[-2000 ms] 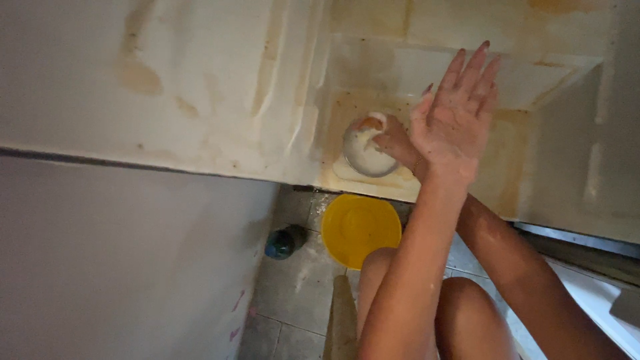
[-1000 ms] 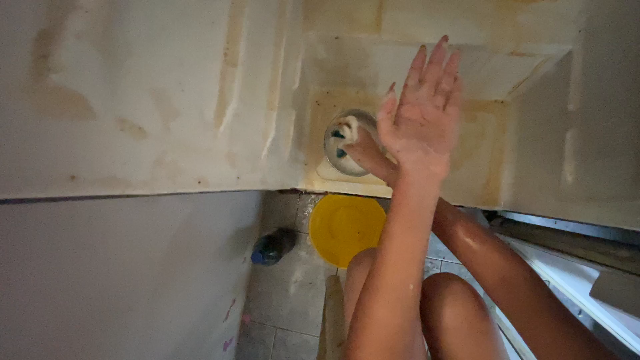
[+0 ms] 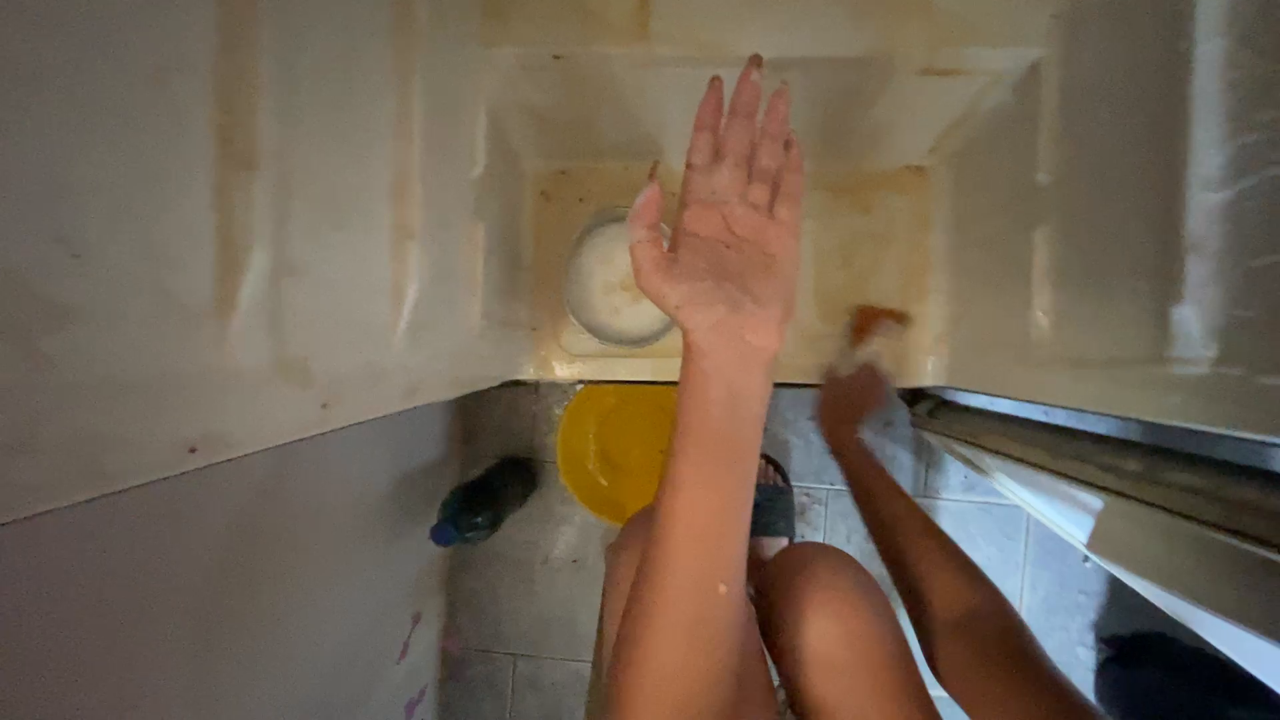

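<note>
My left hand (image 3: 725, 240) is raised palm up with its fingers extended, holding nothing. It is above a stained, cream-coloured moulded interior (image 3: 860, 240), which looks like a refrigerator's. Partly behind my left thumb, a round bowl (image 3: 615, 285) of whitish, foamy liquid rests on the lower ledge. My right hand (image 3: 852, 400) is to the right, near the front edge of the ledge, gripping a blurred orange and white thing (image 3: 878, 330), perhaps a sponge or a cloth. The blur hides its exact kind and whether it touches the surface.
A yellow plastic basin (image 3: 610, 455) stands on the tiled floor below the ledge, partly behind my left forearm. Left of it lies a dark bottle with a blue cap (image 3: 485, 500). My knees and a sandalled foot (image 3: 773, 505) are below. A pale panel edge (image 3: 1040, 490) juts in at the right.
My right hand has left the bowl and moved right, with the orange and white thing in it. My left hand stays raised and spread.
</note>
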